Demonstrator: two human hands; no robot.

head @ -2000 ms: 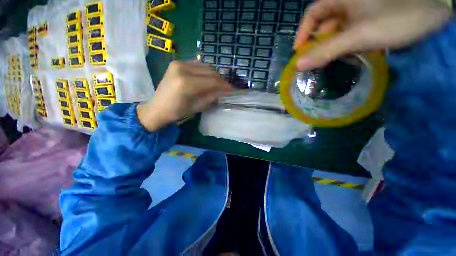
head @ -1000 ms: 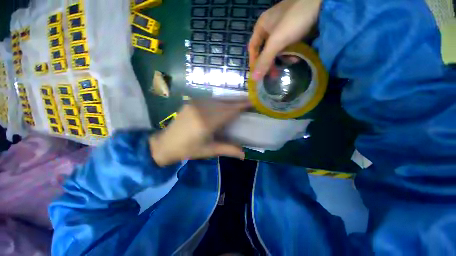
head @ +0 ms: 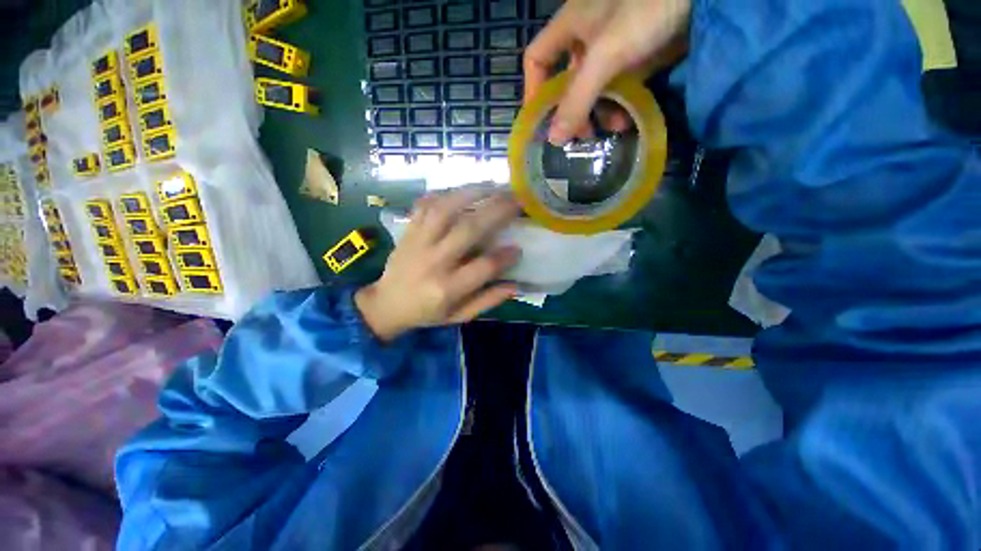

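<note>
My right hand grips the clear packing tape roll by its upper part, fingers inside the ring, tilted above the bench. My left hand lies palm down on a white backing sheet near the bench edge, fingers slightly spread, fingertips close to the roll's left side. Whether a strip of tape runs between roll and fingers cannot be told. A grid of black-framed display windows lies behind the sheet. One loose yellow device housing lies left of my left hand.
A white foam sheet with rows of yellow housings covers the left side. Several loose housings lie beside it, with a small pale scrap. A white piece sits at the right bench edge. A person's pink sleeve is at lower left.
The tape roll has moved left and toward the sheet in my right hand. My left hand has come to rest flat on the white sheet. The view has shifted, showing the loose housing fully.
</note>
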